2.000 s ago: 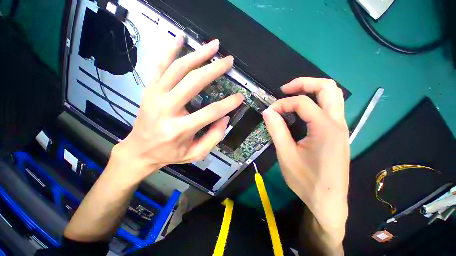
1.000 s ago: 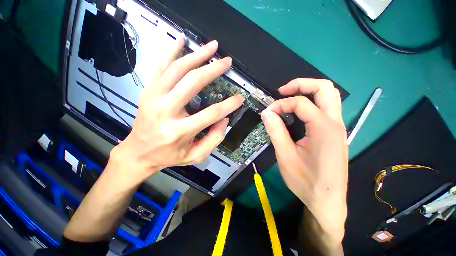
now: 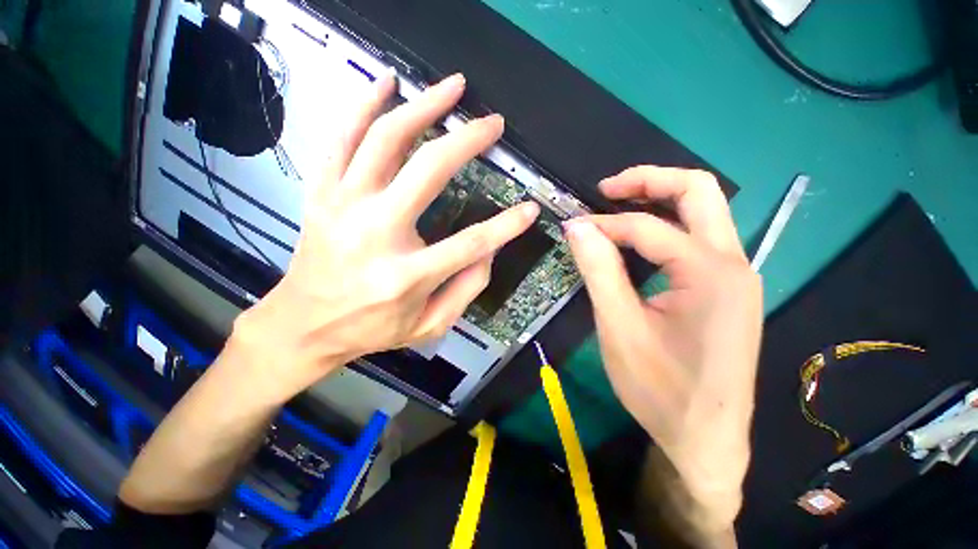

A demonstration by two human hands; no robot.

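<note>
An open white laptop chassis [image 3: 306, 54] lies on a black foam mat, with a round black area at its far left and thin black cables across it. A green motherboard [image 3: 515, 306] lies in its right part. My left hand [image 3: 375, 247] is spread over the board, fingertips resting on the board and the chassis rim. My right hand [image 3: 670, 311] is at the board's right edge, thumb and index finger brought together there. Whether a small part is between them is hidden.
On the right mat [image 3: 858, 279] lie a yellow-orange cable [image 3: 812, 391] and a heatsink with a copper-coloured end [image 3: 821, 501]. Silver tweezers [image 3: 780, 223] lie behind my right hand. A black cord [image 3: 826, 86] curves at top right. Blue shelving [image 3: 365, 461] stands at lower left. A yellow strap [image 3: 568, 450] hangs in front.
My left fingers have shifted slightly on the board. My right thumb and index finger have moved a little up and their fingertips have straightened. The view has shifted slightly.
</note>
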